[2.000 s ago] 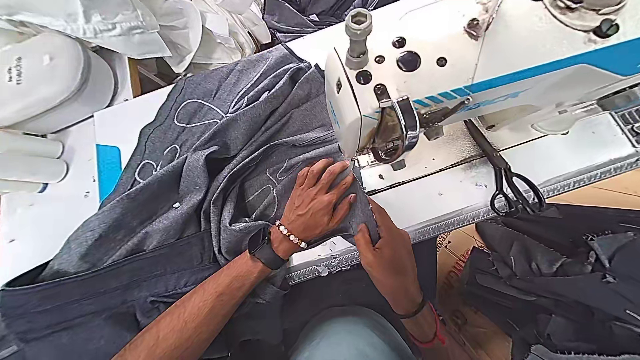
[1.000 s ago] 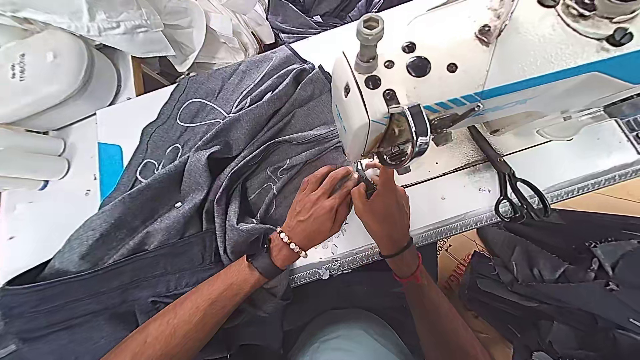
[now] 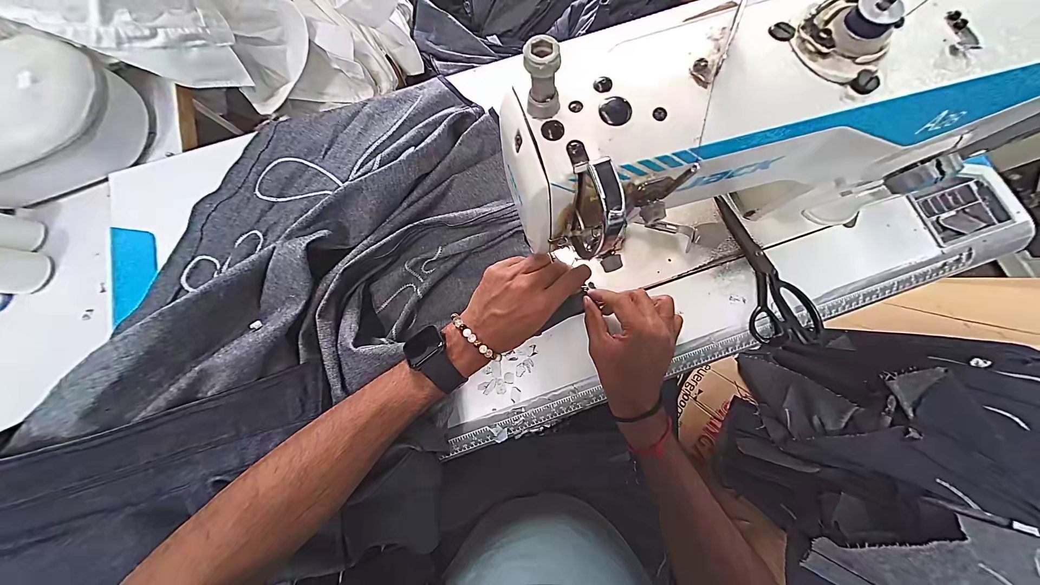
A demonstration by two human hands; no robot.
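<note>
My left hand [image 3: 524, 301], with a smartwatch and a beaded bracelet at the wrist, rests by the needle area of a white and blue Jack sewing machine [image 3: 642, 122]. Its fingers are on the edge of the dark grey fabric [image 3: 422, 244], close to the presser foot. Just to the right, my right hand [image 3: 634, 341] pinches something small and dark between thumb and forefinger; what it is cannot be made out. The fingertips of both hands nearly meet. The grey fabric, marked with white looped lines, spreads leftward over the machine table [image 3: 561, 353].
Black-handled scissors [image 3: 784, 305] lie on the table right of my right hand. Dark fabric pieces [image 3: 877, 431] are heaped over a cardboard box [image 3: 707, 398] at lower right. White cloth [image 3: 325, 49] and white cones of thread [image 3: 24, 264] are at left. A ruler tape [image 3: 886, 296] runs along the table edge.
My right hand has moved up from the fabric's near edge to the needle area. The fabric edge it held two seconds ago is out of its fingers.
</note>
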